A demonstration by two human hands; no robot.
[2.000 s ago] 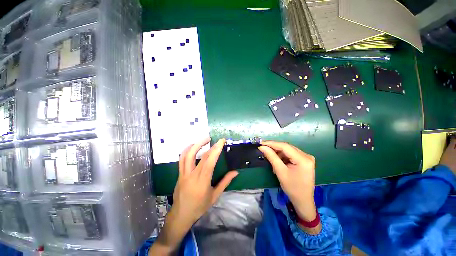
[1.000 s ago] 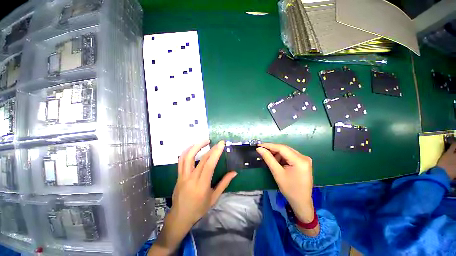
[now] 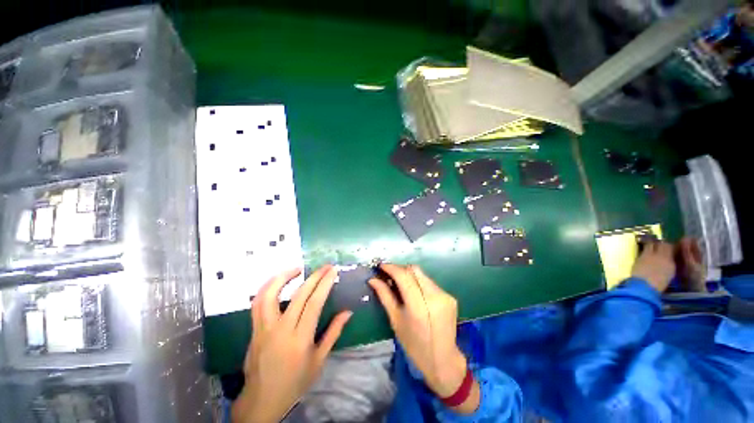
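A covered board [image 3: 354, 289], matt black with shiny parts along its far edge, lies on the green mat at the bench's near edge. My left hand [image 3: 293, 335] rests at its left side, fingertips at its left edge and thumb at its near left corner. My right hand [image 3: 420, 318] has its fingertips on the board's right side and covers part of it. The white liner sheet [image 3: 248, 235] with small black squares lies flat to the left, its near right corner under my left fingers.
Stacked clear blister trays [image 3: 157, 248] with boards stand at the left. Several covered boards [image 3: 423, 215] lie right of my hands. A bagged stack of sheets [image 3: 496, 99] is behind them. A neighbour's hands [image 3: 657, 263] are at a yellow sheet [image 3: 616, 256] on the right.
The view has swung up and to the right, showing more of the bench's far right. My hands stay on the same board; the right fingers have bunched closer over its right side.
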